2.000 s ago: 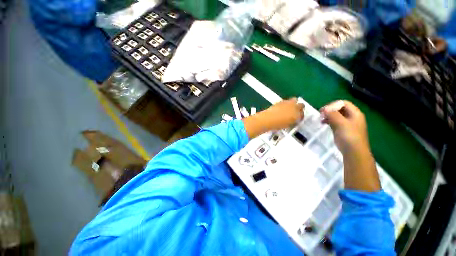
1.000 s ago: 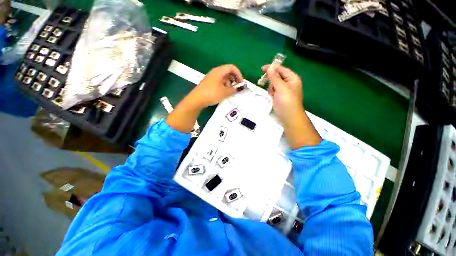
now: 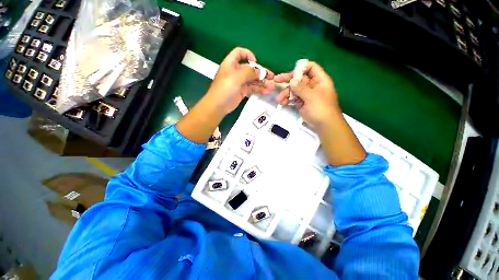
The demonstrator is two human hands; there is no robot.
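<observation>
My left hand (image 3: 238, 80) is bare and holds a small module (image 3: 259, 70) at its fingertips, above the far edge of the white blister tray (image 3: 298, 180). My right hand (image 3: 313, 93) pinches a pale strip part (image 3: 300, 69), which stands up from the fingers. The fingertips of both hands meet or nearly meet; the contact between the parts is hidden. Several small modules with dark centres (image 3: 251, 174) lie in the white tray, with two dark-faced units (image 3: 238, 200). My right forearm covers part of the tray.
At left, a clear plastic bag of pale strips (image 3: 112, 52) lies on a black parts tray (image 3: 143, 112) holding rows of units. More black trays (image 3: 383, 33) stand at upper right. A filled white tray (image 3: 484, 240) is at right. Loose strips (image 3: 180, 105) lie on the green mat (image 3: 230, 27).
My hands have come together over the tray's far edge; a second ago they were apart. Earlier they were further right in view, and the whole view has shifted since.
</observation>
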